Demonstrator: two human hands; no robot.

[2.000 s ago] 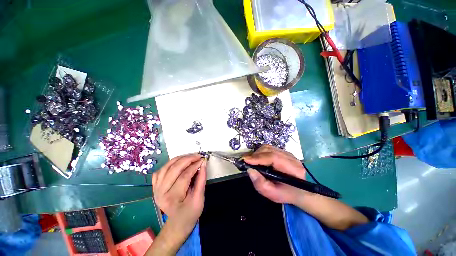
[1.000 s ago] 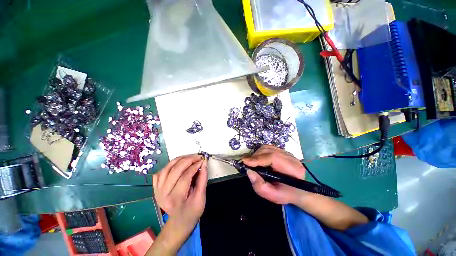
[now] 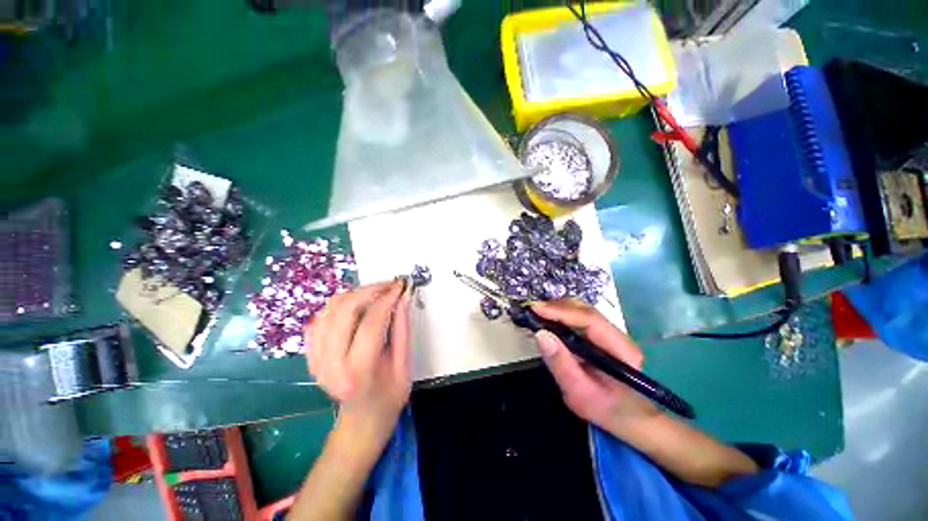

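Observation:
My right hand point(image 3: 590, 356) holds the black soldering iron point(image 3: 611, 368) like a pen, its thin metal tip pointing up-left above the cream board point(image 3: 448, 341) and touching nothing. My left hand point(image 3: 358, 341) has thumb and fingertips pinched at a small dark part point(image 3: 418, 275) on the board; the fingertips partly cover that spot, so I cannot tell whether they grip a part. The heap of dark round parts point(image 3: 539, 259) lies on the board's right side. A loose heap of small pink-red and white parts point(image 3: 295, 295) lies left of the board.
A translucent hood point(image 3: 402, 132) stands behind the board. A cup point(image 3: 607, 153) with tiny white pieces and a yellow box point(image 3: 514, 71) are behind right. The blue ribbed box point(image 3: 794, 168) and red clip point(image 3: 667, 124) are right. A clear bag of dark parts point(image 3: 193, 239) is left.
The view has shifted. The iron's tip has moved away from my left fingertips. My left hand has moved up the board to where the few dark pieces lay.

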